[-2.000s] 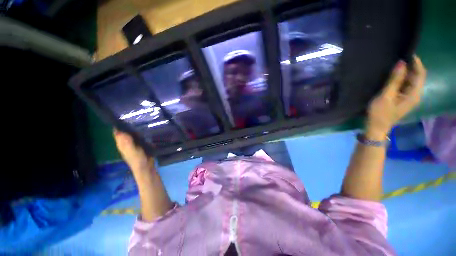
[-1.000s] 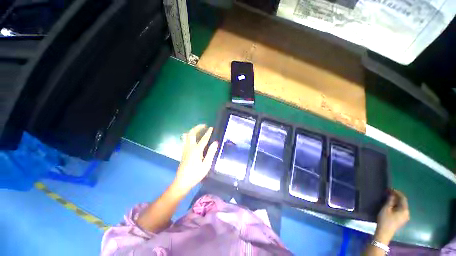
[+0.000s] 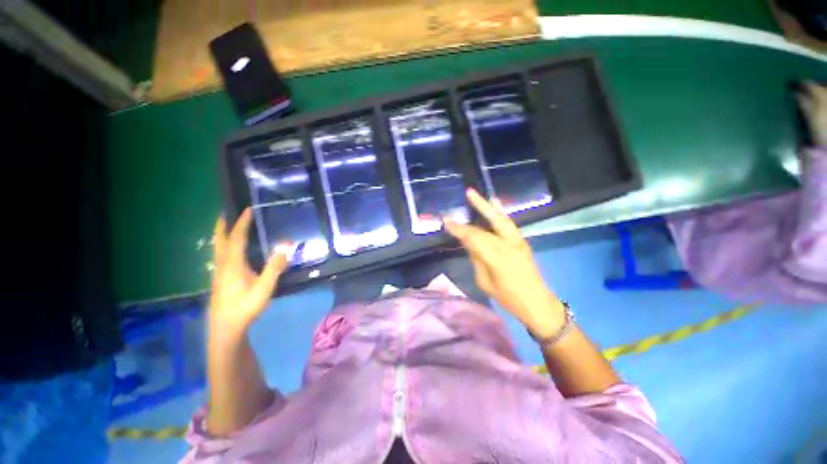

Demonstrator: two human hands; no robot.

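Note:
A black phone tray (image 3: 589, 127) lies on the green bench in front of me, its right-hand slot empty. Several smartphones (image 3: 354, 186) with glossy screens lie in its other slots. My left hand (image 3: 238, 283) is at the tray's left end, fingers apart, with the thumb at the lower end of the leftmost phone (image 3: 283, 195). My right hand (image 3: 494, 256) is over the tray's near edge, fingers apart, with fingertips at the lower ends of the two right-hand phones. Neither hand grips anything. Whether the fingertips touch the screens is unclear.
A dark set-aside phone (image 3: 247, 71) with a white mark lies beyond the tray, partly on the wooden board (image 3: 345, 32). The green bench (image 3: 707, 118) extends right, where another person's sleeve (image 3: 753, 236) and hand (image 3: 813, 111) show. A dark mass fills the left side.
The tray was held up tilted, then set on the bench. My right hand has left its right end and moved over the phones. My left hand has moved to the leftmost phone's lower end.

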